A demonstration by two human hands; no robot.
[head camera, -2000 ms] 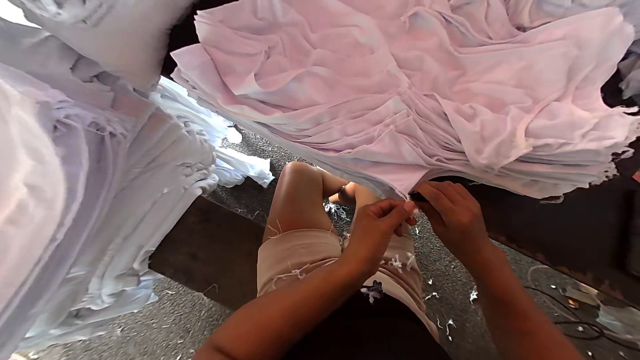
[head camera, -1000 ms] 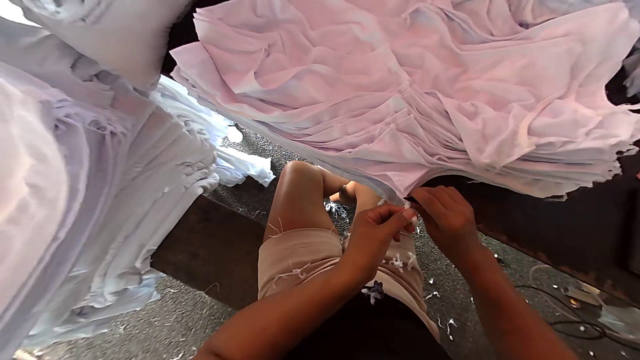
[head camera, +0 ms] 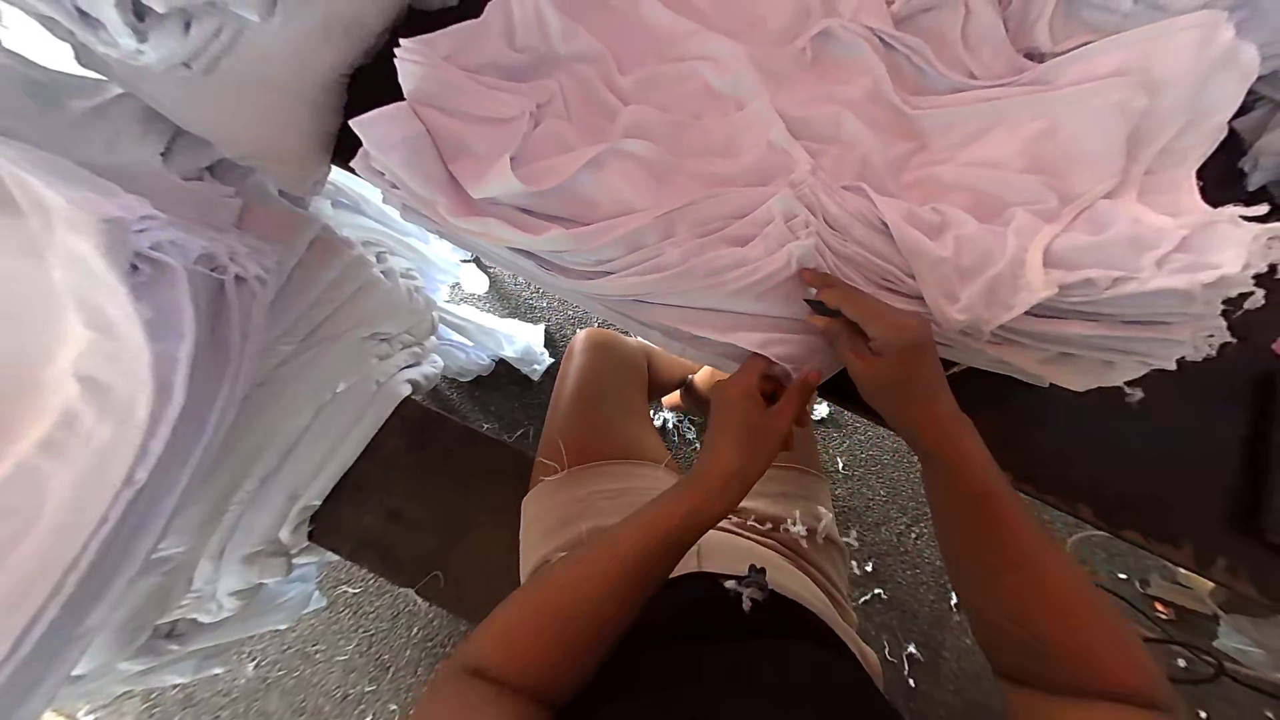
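Observation:
A thick pile of pale pink fabric pieces (head camera: 700,150) lies across the table, its near edge hanging toward my lap. My left hand (head camera: 755,405) pinches the lower corner of a fabric piece between thumb and fingers. Just above and to the right, my right hand (head camera: 880,345) touches the front folds of the pile with its fingertips. It holds a small dark tool (head camera: 822,308), whose kind I cannot tell; most of it is hidden in the fingers.
Tall stacks of white and pale lilac fabric (head camera: 270,380) stand at the left by a dark bench (head camera: 420,500). The dark table (head camera: 1120,450) extends to the right. Thread scraps lie on my shorts (head camera: 590,510) and the rough ground (head camera: 890,610). A cable (head camera: 1190,645) lies at the lower right.
My right hand has moved up onto the front folds of the pink pile, away from my left hand. The two hands were close together at the fabric corner before.

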